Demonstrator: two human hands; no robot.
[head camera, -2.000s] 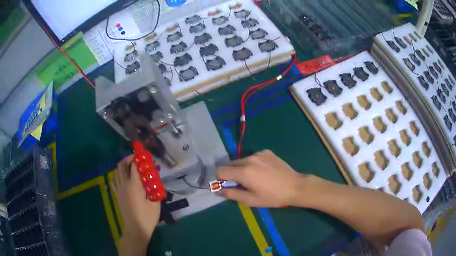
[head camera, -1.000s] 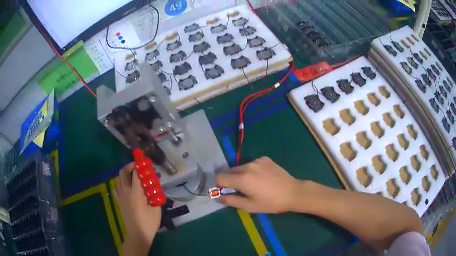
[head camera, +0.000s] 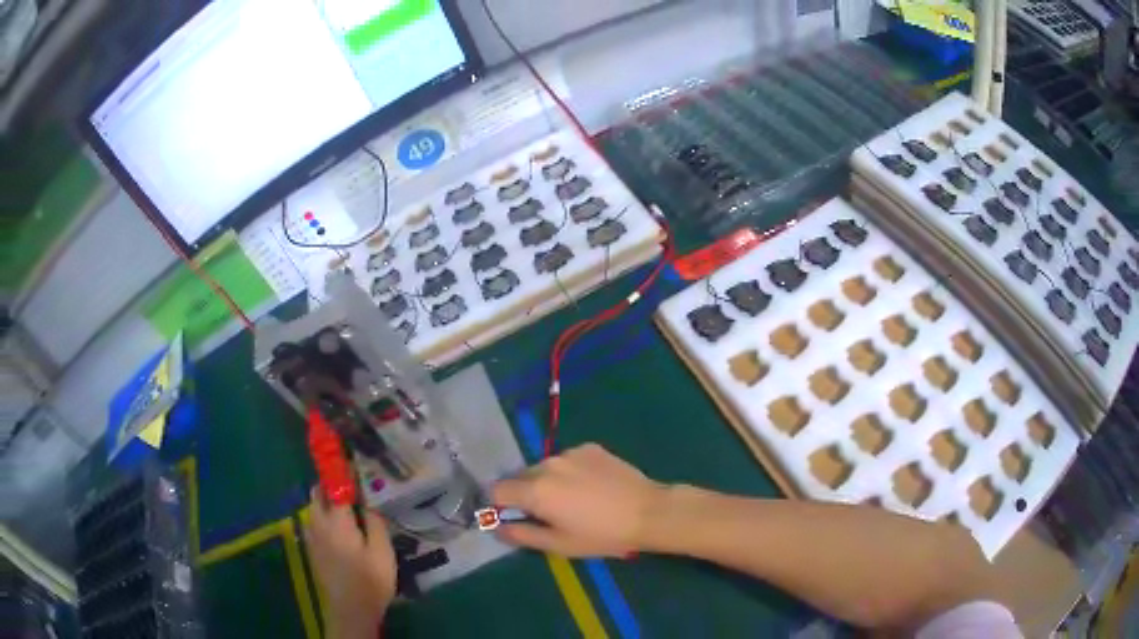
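The grey test fixture (head camera: 431, 481) stands on its flat plate with its red toggle clamp handle (head camera: 331, 459) pointing down towards me. My left hand (head camera: 354, 564) is at the handle's lower end, fingers around it. My right hand (head camera: 585, 502) pinches the white test lead connector (head camera: 512, 514), whose orange-copper square tip (head camera: 488, 518) points left, just right of the fixture's front. A thin dark wire runs from the tip towards the fixture nest. The nest's contents cannot be made out.
The monitor (head camera: 281, 106) shows a white screen with a green box. A foam tray (head camera: 862, 387) with one filled row lies right; fuller foam trays lie behind (head camera: 500, 318) and far right (head camera: 999, 206). The red test lead (head camera: 555, 375) loops behind my right hand. Clear blister trays (head camera: 762, 131) lie back right.
The view has tilted up, showing more of the monitor, which now shows a green box. My left fingers have closed around the handle's lower end. My right hand still holds the connector.
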